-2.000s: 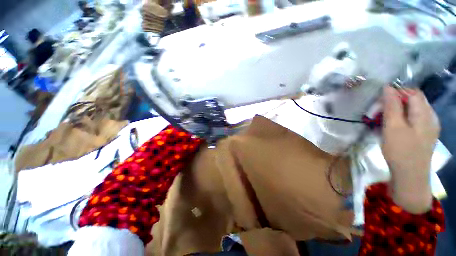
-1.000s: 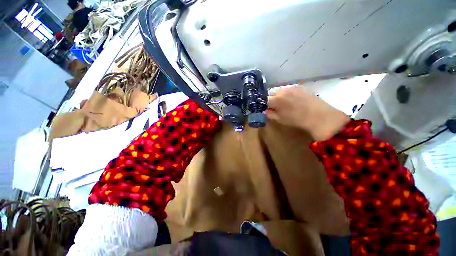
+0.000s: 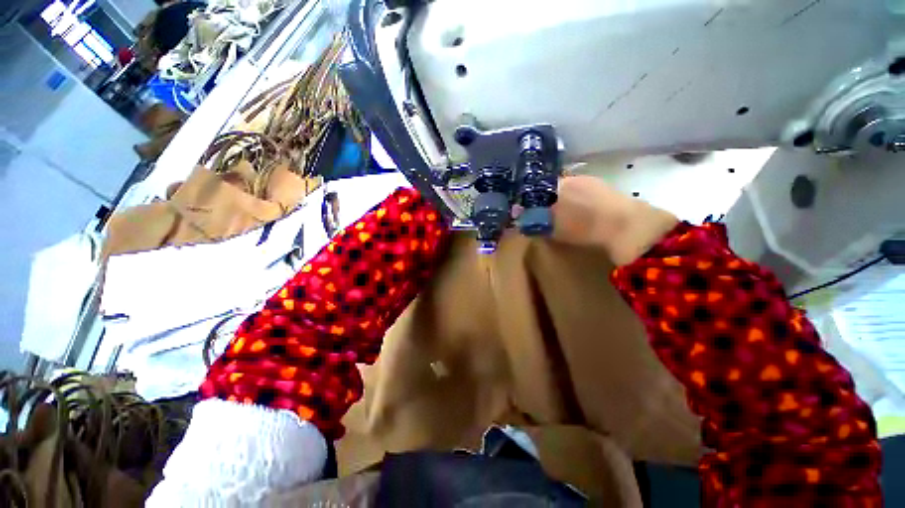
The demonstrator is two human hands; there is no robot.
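The tan-brown bag panel (image 3: 447,347) lies under the sewing machine head and hangs down over my lap, with a seam down its middle and a small pale rectangle on it. The white sewing machine (image 3: 615,79) crosses above it, with dark tension knobs (image 3: 514,198) at its head. My right hand (image 3: 605,218) lies on the panel just right of the knobs; its fingertips are hidden behind them. My left hand is hidden behind the machine head; only its red patterned sleeve shows. The needle is hidden.
White-backed pieces (image 3: 189,288) lie left of the panel, with brown pieces (image 3: 198,213) and looped brown handles (image 3: 298,109) behind. More handles (image 3: 89,427) are piled at lower left. A black cable (image 3: 839,281) runs at right. A person in dark clothes (image 3: 171,25) is at far upper left.
My right hand has come from the machine column at the right, where it was at a red and black thing, to the panel by the machine head. The view has shifted.
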